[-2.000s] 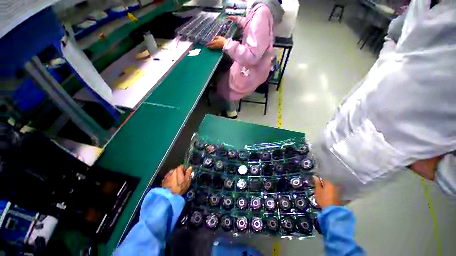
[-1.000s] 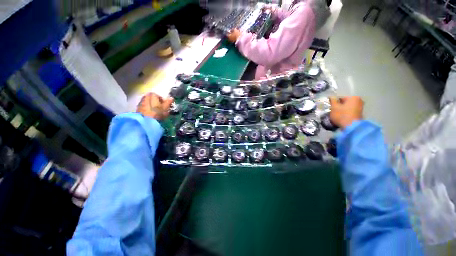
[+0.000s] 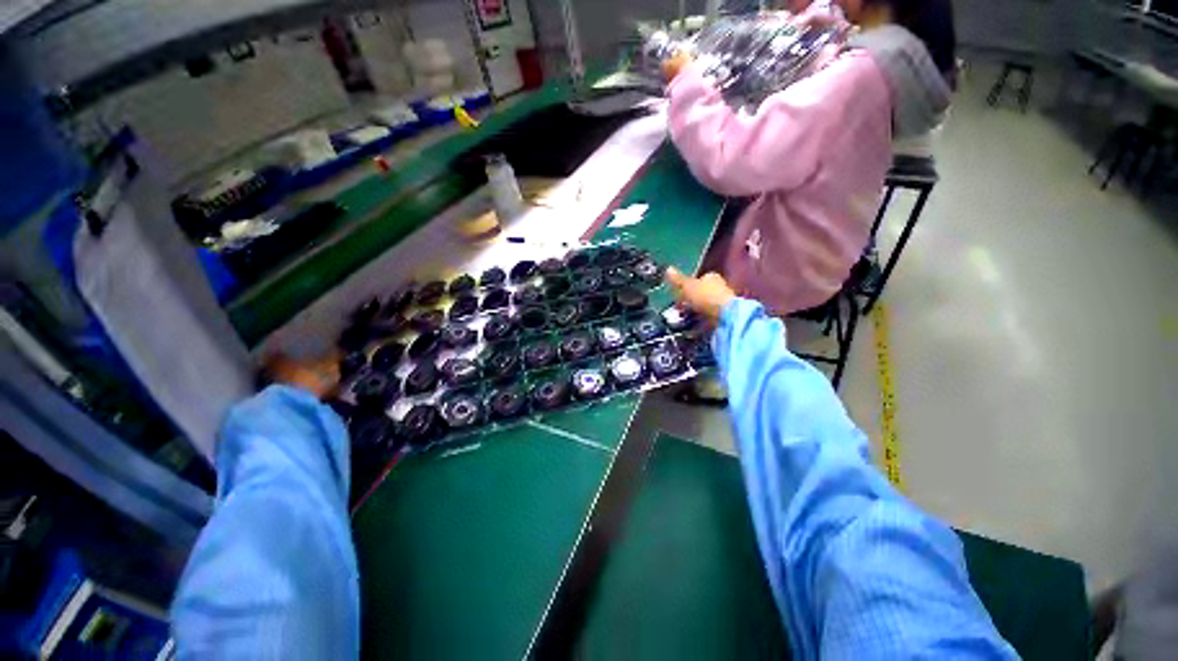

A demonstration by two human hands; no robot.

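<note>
A clear blister tray full of round black parts is held by its two short ends over the green-matted bench. My left hand, somewhat blurred, is on the tray's left end. My right hand grips its right end, with the thumb on the rim. The tray is tilted, its right end farther forward. Whether its underside touches the bench cannot be told.
A person in a pink smock sits at the bench ahead, holding clear trays. A bottle stands beyond my tray. A green-topped side surface is at the lower right. A blue device is lower left.
The tray has moved from above the green side surface leftward and forward over the bench, both hands still on it. The pink-smocked person's trays are now lifted. The white-smocked person has nearly left view.
</note>
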